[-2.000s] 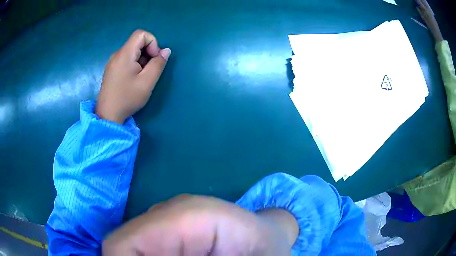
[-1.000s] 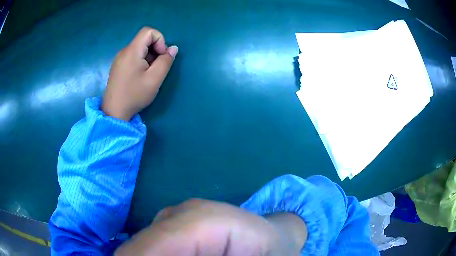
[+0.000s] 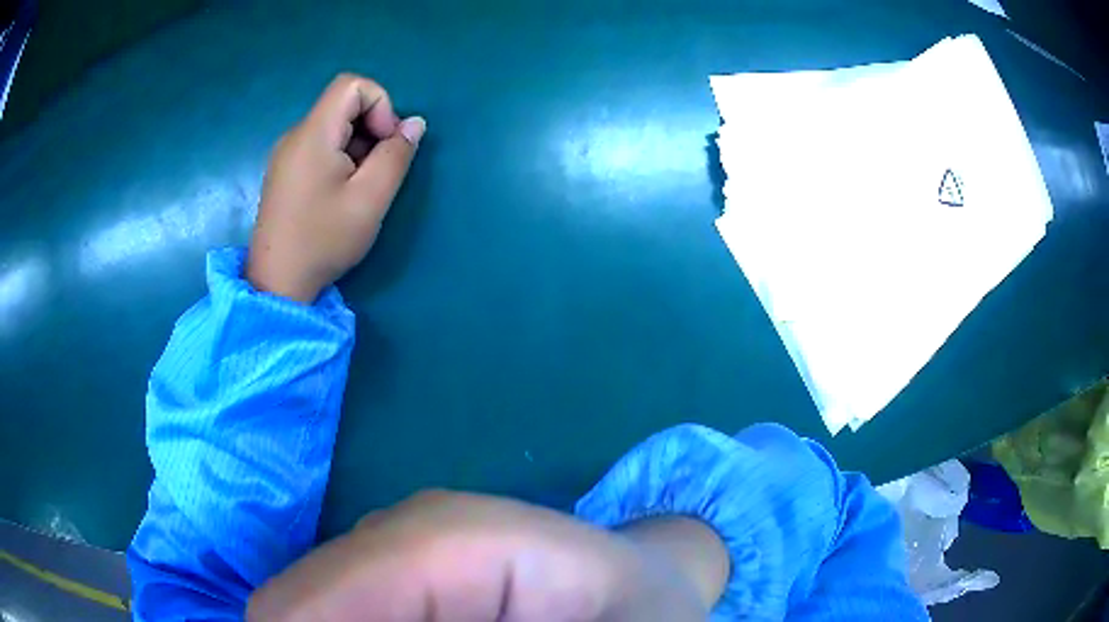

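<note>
A fanned stack of white empty bags (image 3: pixel 876 231) lies at the right of the green table, with uneven edges and a small triangle mark on the top one. My left hand (image 3: pixel 335 182) rests on the table at the left, curled with the fingers closed and nothing seen in it, well apart from the stack. My right hand (image 3: pixel 474 565) is at the bottom edge, close to the camera, blurred and cut off by the picture's edge. Its fingers are hidden.
The green table surface (image 3: pixel 535 328) bends around the view. A clear plastic bag (image 3: pixel 936 522) hangs below the table edge at lower right, beside yellow-green cloth (image 3: pixel 1064 468). A yellow floor line (image 3: pixel 61 580) shows at lower left. A white corner (image 3: pixel 991 6) shows at the top right.
The other person's arm seen earlier at the far right is out of view. The view has shifted slightly. My hands and the stack hold nearly the same places.
</note>
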